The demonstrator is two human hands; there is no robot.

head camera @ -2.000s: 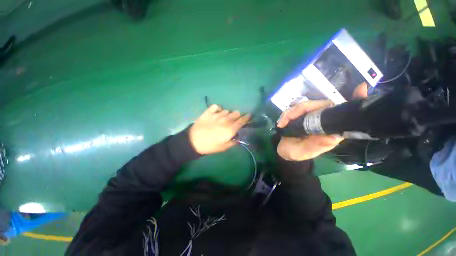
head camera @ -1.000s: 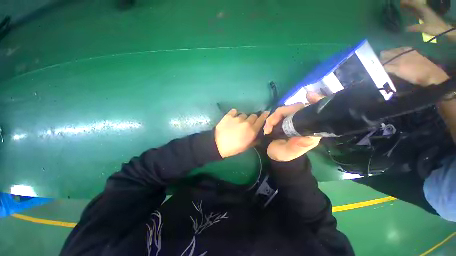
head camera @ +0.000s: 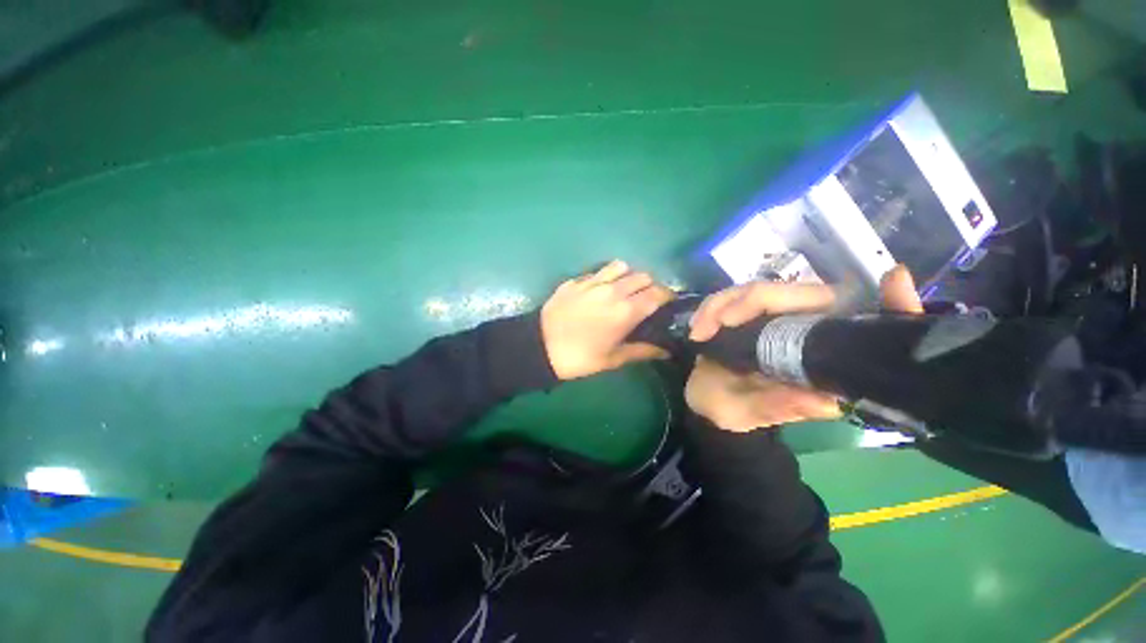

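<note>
My right hand [head camera: 769, 358] is closed around the black electric screwdriver [head camera: 943, 364], which has a silvery band near its tip end and runs off to the right. My left hand [head camera: 606, 322] holds a black workpiece [head camera: 666, 324], mostly hidden by my fingers, at the screwdriver's tip. The tip itself and any screw cannot be made out. A thin cable [head camera: 666, 421] loops down from the workpiece toward my body. The white screw feeder [head camera: 867, 207] with blue sides and a dark window stands just beyond my right hand.
A green work surface [head camera: 251, 226] runs across the view. Dark piled workpieces [head camera: 1106, 226] lie right of the feeder. A yellow sheet [head camera: 1038, 48] is at the upper right. Another person's light blue sleeve [head camera: 1112, 496] shows at the right edge. A blue object [head camera: 57, 513] is at lower left.
The other person's hands at the upper right have gone from view. The screwdriver lies more level and the feeder's window shows again. My left hand still holds the workpiece at the tip.
</note>
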